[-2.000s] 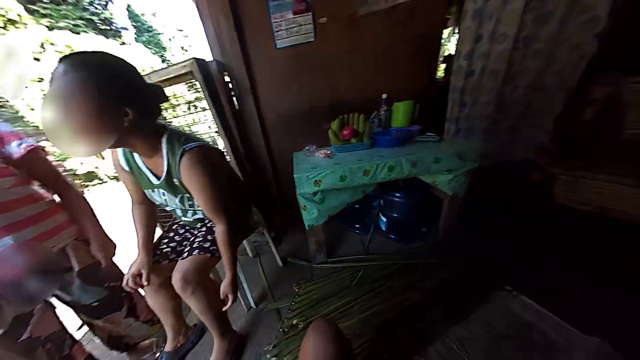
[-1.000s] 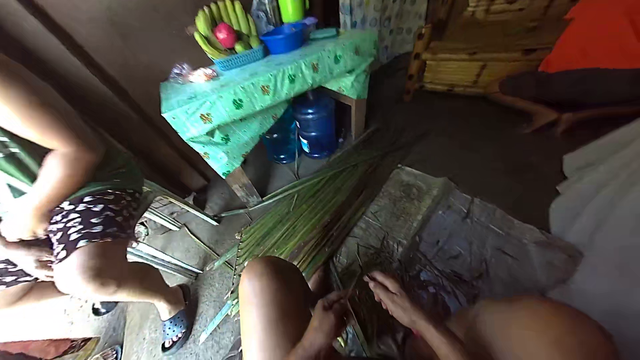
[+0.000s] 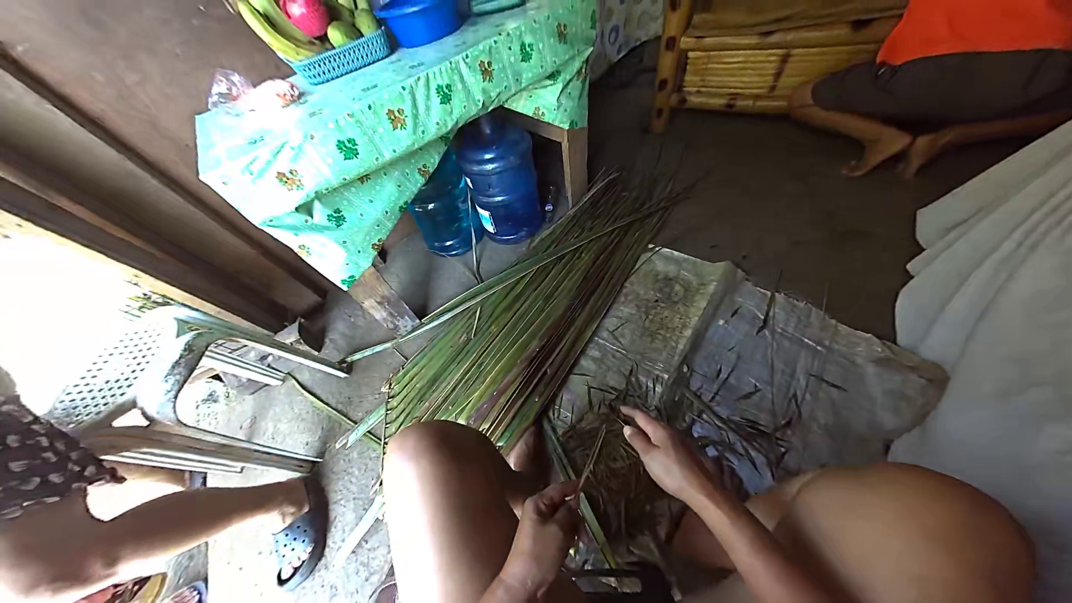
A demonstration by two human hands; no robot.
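Note:
My left hand (image 3: 544,528) is closed on a thin strip of palm leaf (image 3: 593,461), low in the head view between my bent knees. To its upper right is my right hand (image 3: 662,452), its fingers partly spread; whether they pinch a fine strip I cannot tell. Beneath and between the hands lies a heap of brown shreds and leaf scraps (image 3: 615,452). A large bundle of long green palm leaves (image 3: 519,335) stretches away on the floor beyond my left knee, toward the table.
A table with a green patterned cloth (image 3: 352,151) holds a blue fruit basket (image 3: 343,60) and blue basin (image 3: 421,21). Water jugs (image 3: 502,184) stand below. Littered sheeting (image 3: 796,368) lies right, a plastic chair (image 3: 159,360) left. One person (image 3: 134,519) is at left, another (image 3: 980,75) at upper right.
The view has swung down and right since the earliest frame, bringing both hands into sight. Since one second ago, my right hand's fingers have spread more; the person at left shows less.

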